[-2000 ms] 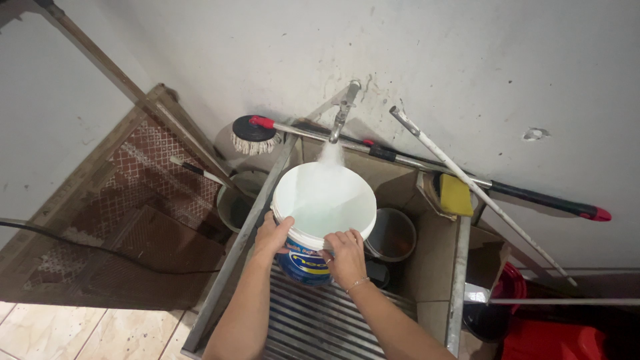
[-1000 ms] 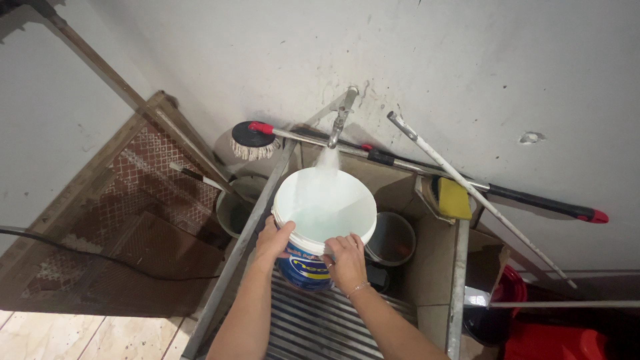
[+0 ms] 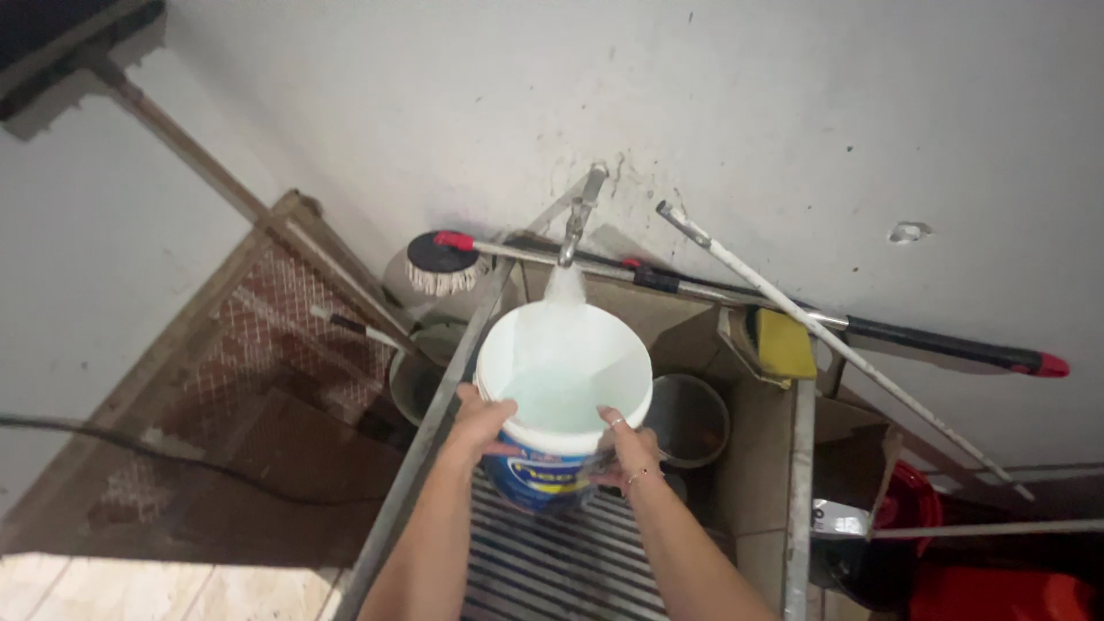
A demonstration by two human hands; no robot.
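Note:
A white plastic bucket (image 3: 561, 440) with a blue printed side is held over a utility sink. Water pours into it from a metal wall tap (image 3: 575, 228), and pale, clear water lies inside. My left hand (image 3: 486, 424) grips the rim at the left, thumb over the edge. At the right, my right hand (image 3: 628, 448), with a ring and a bracelet at the wrist, clasps the rim with its thumb over the edge. Below the bucket is the ribbed washboard (image 3: 552, 569) of the sink. Part of the fingers is hidden by the bucket's side.
Behind the bucket, a round mop (image 3: 444, 259) with a long handle lies across the sink's back. A yellow sponge (image 3: 786, 344) sits at the right corner, near a leaning white pole (image 3: 776, 297). Another bucket (image 3: 687, 420) stands in the basin. Left are a broom and a mesh-panelled frame.
My right hand's thumb now lies over the bucket's rim, where its fingers rested on the rim before. Water keeps running from the tap into the bucket.

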